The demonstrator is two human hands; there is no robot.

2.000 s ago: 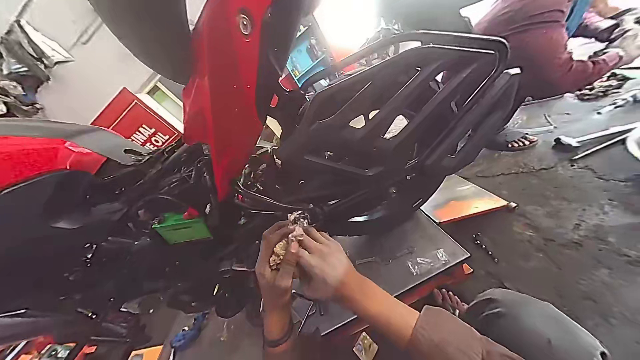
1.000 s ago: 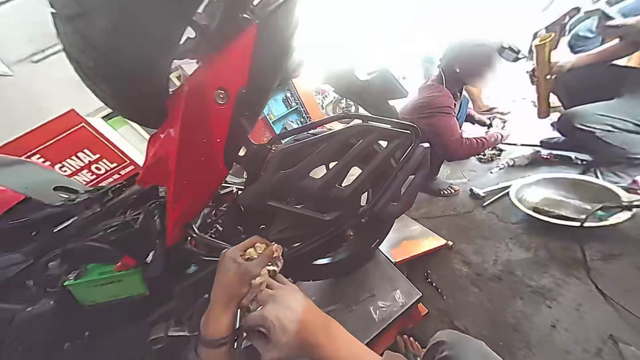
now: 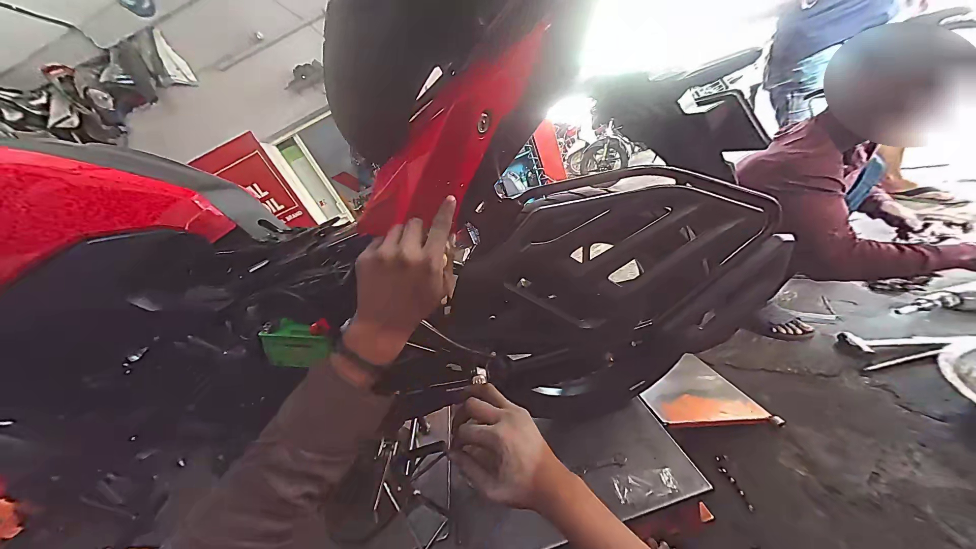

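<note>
My left hand (image 3: 404, 282) rests at the lower end of the motorcycle's red plastic panel (image 3: 457, 137), its fingertips on the panel. What lies under its palm is hidden. Below and to the right, my right hand (image 3: 499, 446) has bent fingers at a small pale metal fitting (image 3: 479, 375) beside the black frame parts; whether it grips the fitting cannot be told. Between and right of the hands is the black slotted plastic guard with its tube rail (image 3: 625, 259). Left of my left wrist sits a green battery (image 3: 293, 345) with a red terminal cover, among dark cables.
A metal lift platform (image 3: 640, 465) with small loose parts lies under the motorcycle. A hinged plate (image 3: 709, 393) with orange paint adjoins it. A person in a maroon top (image 3: 808, 191) crouches at the right, near long metal parts (image 3: 900, 343) and a round basin (image 3: 961, 366) on the floor.
My hands were together around a crumpled pale thing; now they are apart, the left up at the red panel and the right lower. The view has swung back left.
</note>
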